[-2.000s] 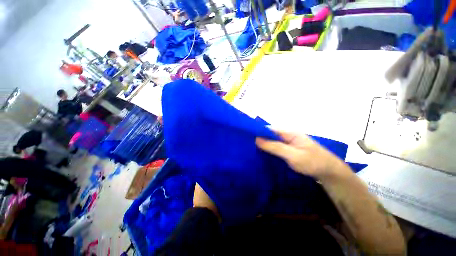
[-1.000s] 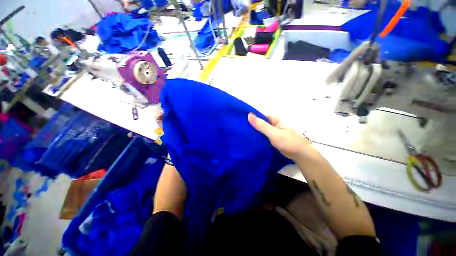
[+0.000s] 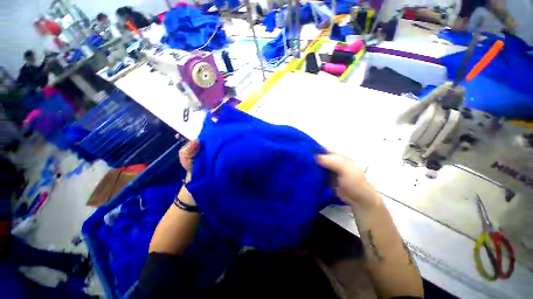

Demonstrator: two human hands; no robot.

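A bright blue garment piece is held up in front of my lap, stretched between my two hands. My left hand grips its left edge; part of the fingers is hidden by the cloth. My right hand grips its right edge, with the fingertips partly behind the cloth. The piece hangs over the front edge of the white sewing table. A blue crate full of blue pieces stands at lower left, partly behind my left forearm.
Scissors with red and yellow handles lie at the right, before the sewing machine head. A purple-ended machine and a tray of spools stand behind. A brown box is on the floor. People are at the back.
The cloth has spread out between both hands and sits slightly lower. My left hand has come into view at the cloth's left edge. The camera view has shifted, bringing the scissors into view.
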